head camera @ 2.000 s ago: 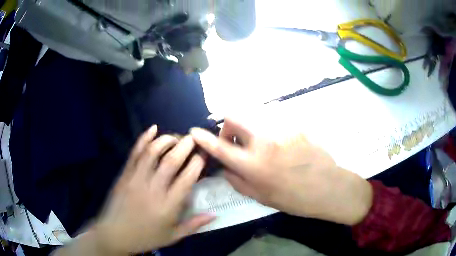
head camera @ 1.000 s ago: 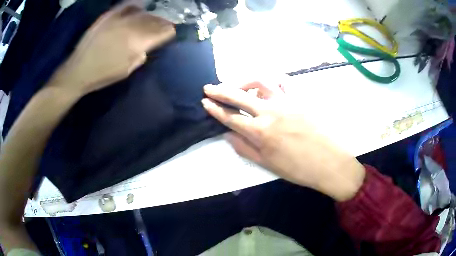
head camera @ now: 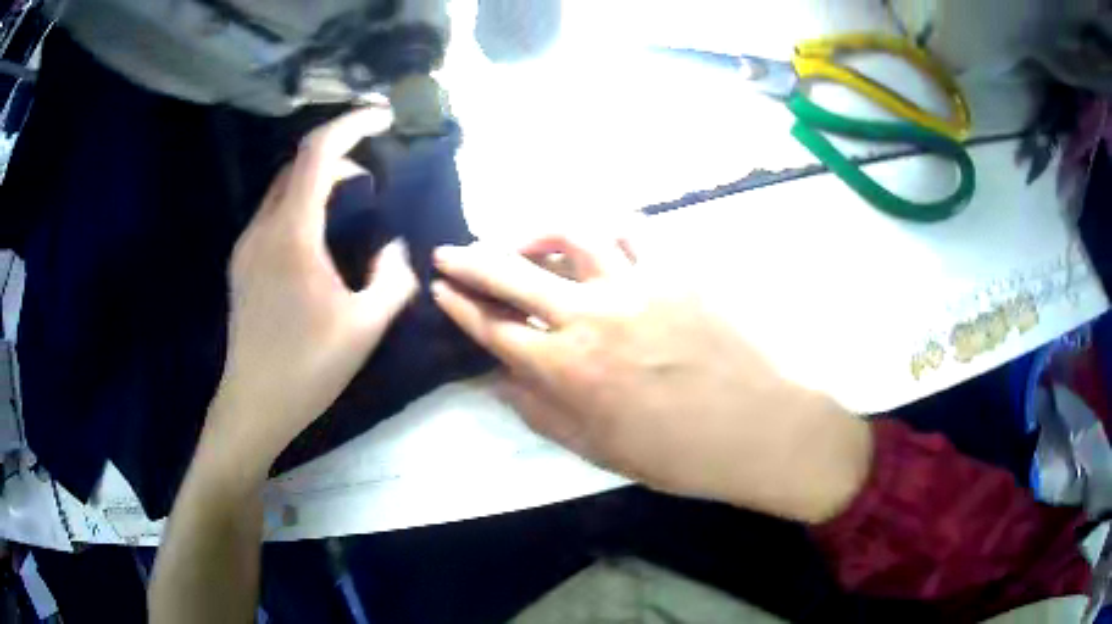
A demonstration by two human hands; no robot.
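Note:
A dark navy cloth [head camera: 122, 268] spreads over the left of the white machine table and runs under the sewing machine head [head camera: 183, 49]. The presser foot area [head camera: 418, 107] is dark and blurred; the needle cannot be made out. My left hand [head camera: 305, 274] lies on the cloth just left of the foot, thumb and forefinger spread apart, with a strip of cloth between them. My right hand [head camera: 634, 366] has two fingertips on the cloth's right edge below the foot; its thumb is hidden, so a pinch cannot be confirmed.
Scissors [head camera: 878, 128] with yellow and green handle loops lie right of the machine, blades pointing left. A dark seam line crosses the table [head camera: 780, 287]. Worn brown stickers mark its front right edge. A blue-rimmed thing is below the right edge.
My left hand moved up and left over the cloth a second ago, then came back down and right beside the foot. My right hand stays at the cloth edge. The view has shifted.

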